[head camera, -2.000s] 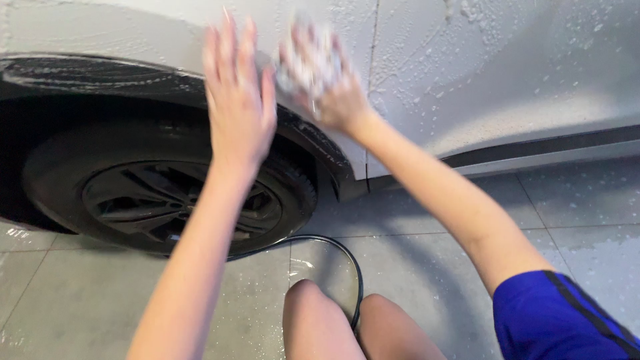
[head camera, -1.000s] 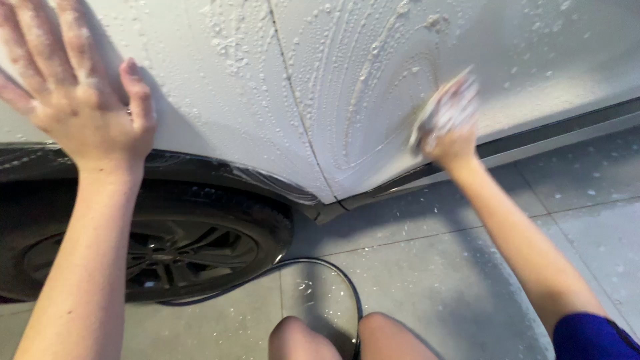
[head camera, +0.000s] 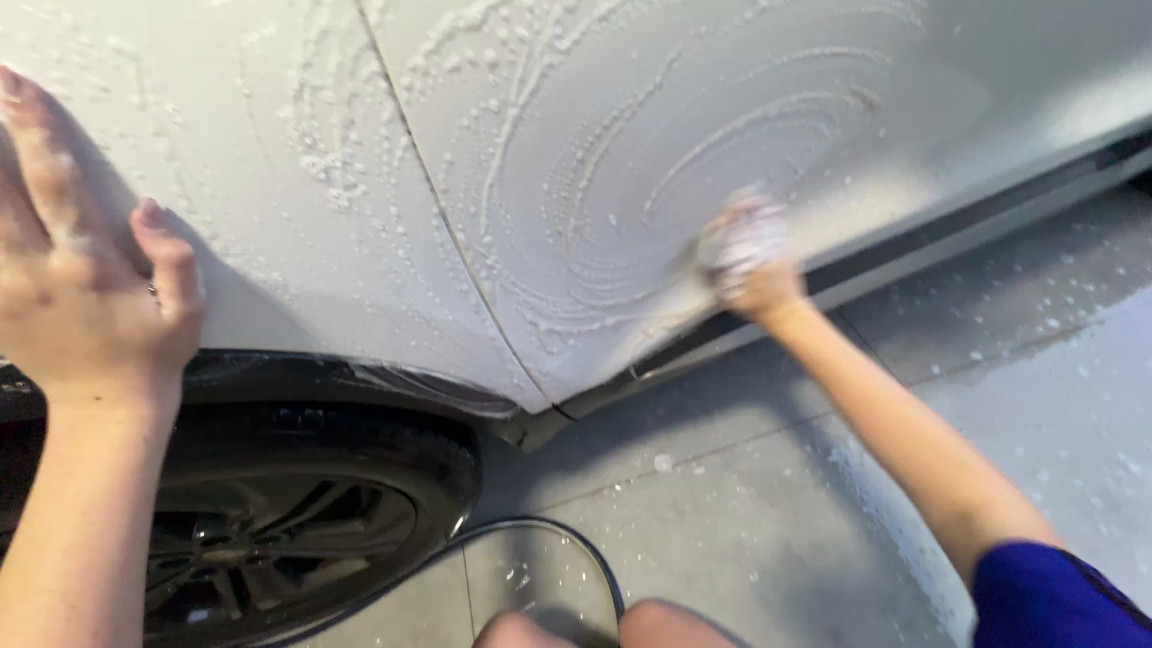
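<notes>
My right hand (head camera: 756, 256), blurred and covered in suds, presses a soapy wash sponge or cloth (head camera: 720, 252) to the lower part of a white car door (head camera: 648, 162); which of the two it is cannot be told. Curved foam streaks mark the door above it. At the left, my left hand (head camera: 90, 261) rests with its fingers apart on the car's body panel (head camera: 243, 207), above the black wheel arch trim (head camera: 333, 373), and holds nothing. Foam spots cling to both sides of the seam between panel and door.
Below the left panel is a wheel with a black rim (head camera: 234, 549). A dark hose (head camera: 576, 531) curves over the wet tiled floor (head camera: 720, 504) near my knees (head camera: 675, 625). The black side sill (head camera: 900, 225) runs along the door's lower edge.
Two seconds ago both hands were on the panel above the wheel. My right hand has since moved right onto the door with the sponge or cloth. The view has shifted toward the door.
</notes>
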